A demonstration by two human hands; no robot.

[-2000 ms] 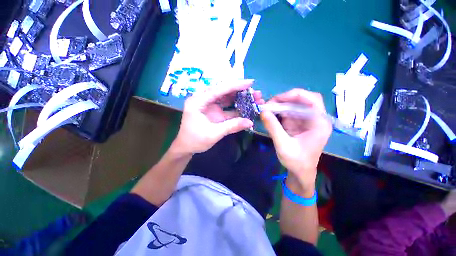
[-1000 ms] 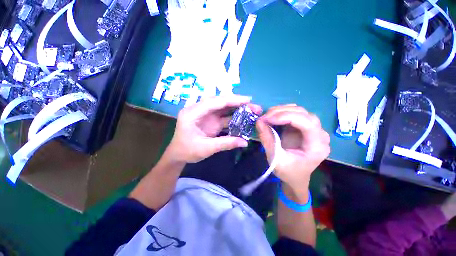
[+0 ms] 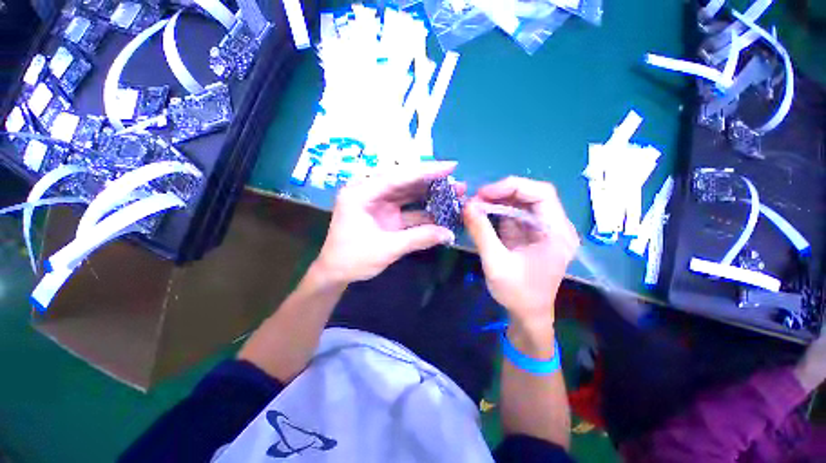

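Observation:
My left hand (image 3: pixel 376 222) holds a small dark circuit board (image 3: pixel 444 204) between thumb and fingers, in front of the bench's front edge. My right hand (image 3: pixel 523 237) pinches a white flat ribbon cable (image 3: pixel 514 213) close to the board's right side. The cable runs back over the right hand and its far part is blurred. The fingertips hide the cable's end and the socket, so I cannot tell whether the cable is seated. A blue band (image 3: pixel 532 362) is on my right wrist.
Larger cable pile (image 3: pixel 371 81) and smaller pile (image 3: pixel 621 185) on the green bench (image 3: pixel 525 118). Left tray (image 3: pixel 204 194) holds boards, some cabled; right tray (image 3: pixel 779 212) holds cabled boards. Clear bags (image 3: pixel 512 18) at back, cardboard box (image 3: pixel 109 298) lower left, magenta sleeve (image 3: pixel 734 420) lower right.
The cable hung down below my right hand one second ago; now it runs back over the hand to the right. The board has turned in my left fingers. The view has shifted slightly.

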